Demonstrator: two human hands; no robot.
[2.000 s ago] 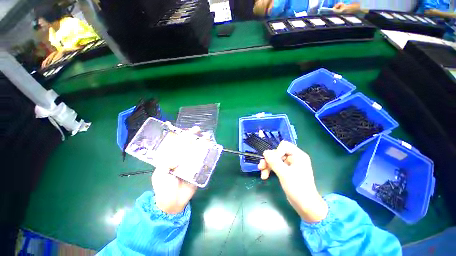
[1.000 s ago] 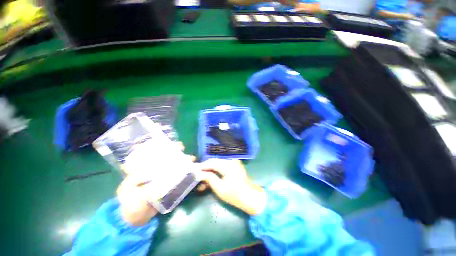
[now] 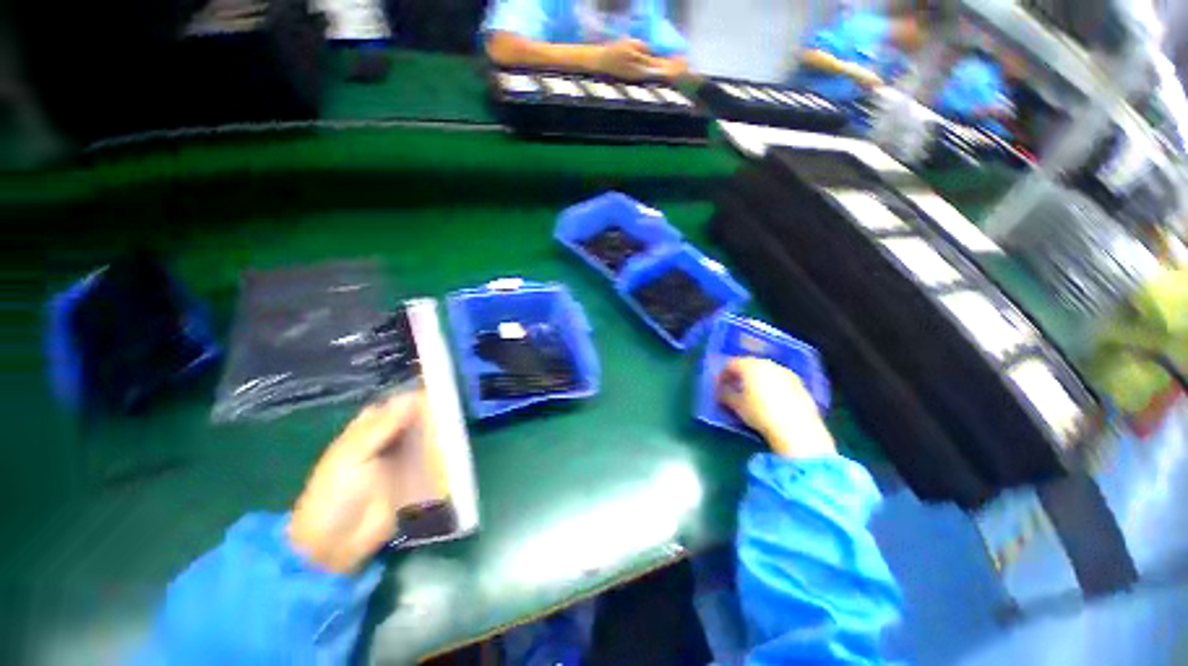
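My left hand holds a phone assembly, which stands nearly upright in the picture with its long pale edge towards the right. Its face is blurred and partly hidden by my fingers. My right hand reaches into the nearest right blue bin; its fingertips are down inside the bin and blurred, so I cannot tell whether they pinch a part. The centre blue bin with loose black strips sits just right of the phone assembly.
Two more blue bins with black parts adjoin behind the right one. A clear bag of strips and an overfull blue bin lie left. Black phone trays line the right side. A person's hands show across the bench.
The view has swung right. My right hand has left the phone assembly and moved into the nearest right bin. My left hand has turned the phone assembly more upright and edge-on.
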